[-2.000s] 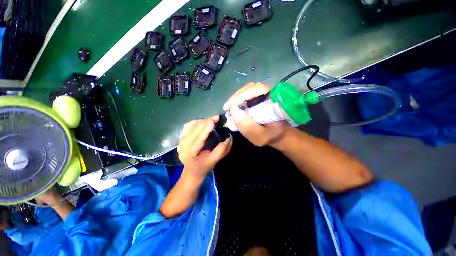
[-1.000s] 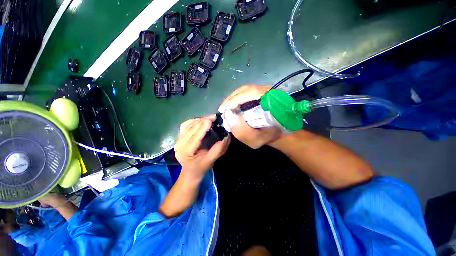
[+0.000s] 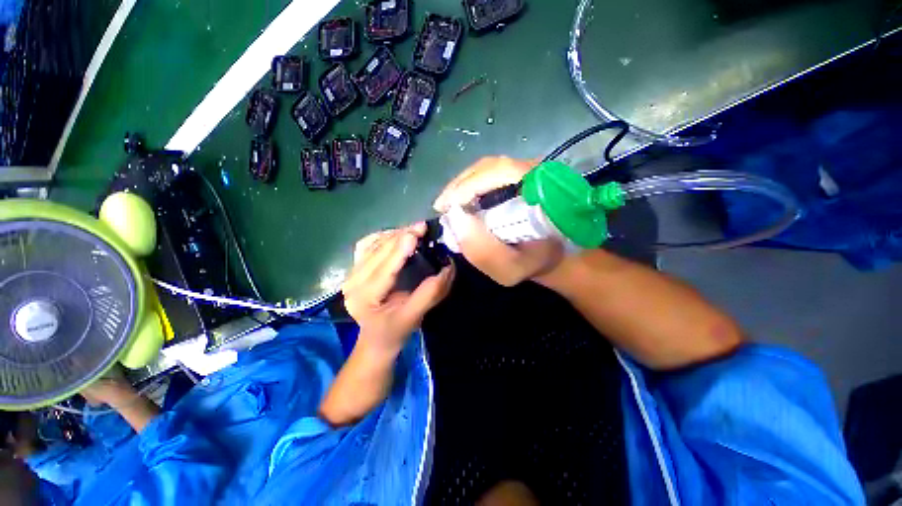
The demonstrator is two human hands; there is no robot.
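Note:
My left hand (image 3: 386,282) is shut on a small black housing (image 3: 423,259), mostly hidden by the fingers. My right hand (image 3: 499,232) is shut round a clear-white dispensing syringe (image 3: 516,221), its front end pointing left at the housing. The needle tip is too small and covered to make out, so contact cannot be told. A bright green adapter cap (image 3: 569,205) sits on the syringe's rear end. A clear air hose (image 3: 712,182) runs from the cap to the right, and a thin black cable (image 3: 584,135) loops above it.
Several black housings (image 3: 378,75) lie grouped, open side up, on the green bench (image 3: 223,44) beyond my hands. A green-rimmed desk fan (image 3: 59,306) is at the left, with a black device (image 3: 193,247) behind it. Another person's hand (image 3: 109,387) and blue sleeve show at lower left.
The grouped housings and bench have shifted slightly up and left in the view. Both hands keep their holds, and the syringe and green cap have tilted slightly.

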